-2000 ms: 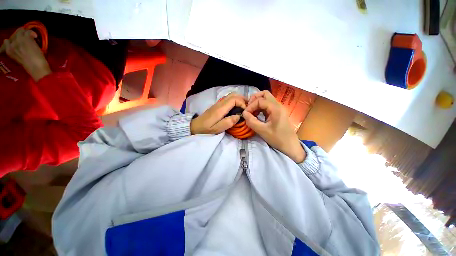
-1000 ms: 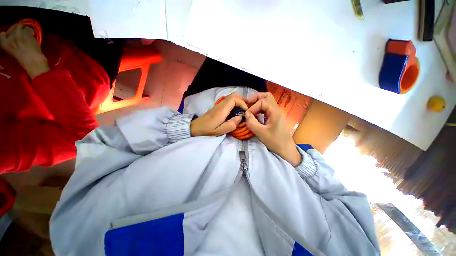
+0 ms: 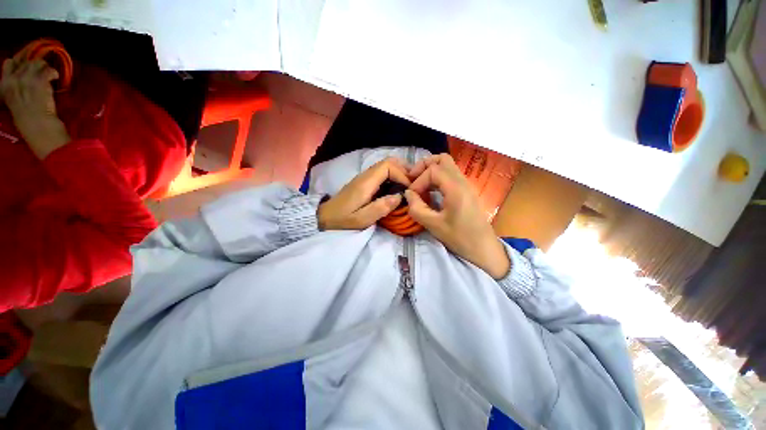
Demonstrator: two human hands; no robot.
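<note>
An orange cable coil [image 3: 401, 222] is held at my lap, against the front of my grey jacket. A black plug end [image 3: 392, 190] shows between my hands, inside the coil. My left hand [image 3: 366, 198] grips the coil from the left side. My right hand [image 3: 449, 207] is at the coil's right side, thumb and index finger pinched together at the black part. Whether a thin tie is between the fingertips is too small to tell. The fingers hide the upper part of the coil.
The white table [image 3: 470, 76] lies ahead, with a blue and orange-red tape dispenser [image 3: 663, 107], a yellow round object [image 3: 733, 167] and a yellow-green strip [image 3: 597, 13]. A person in red [image 3: 76, 185] at left holds another orange coil [image 3: 52, 60]. An orange stool [image 3: 237, 117] stands between us.
Both hands stay at the coil; my right fingertips have shifted slightly and closed in over the black part. The other person's hand has moved a little at their coil.
</note>
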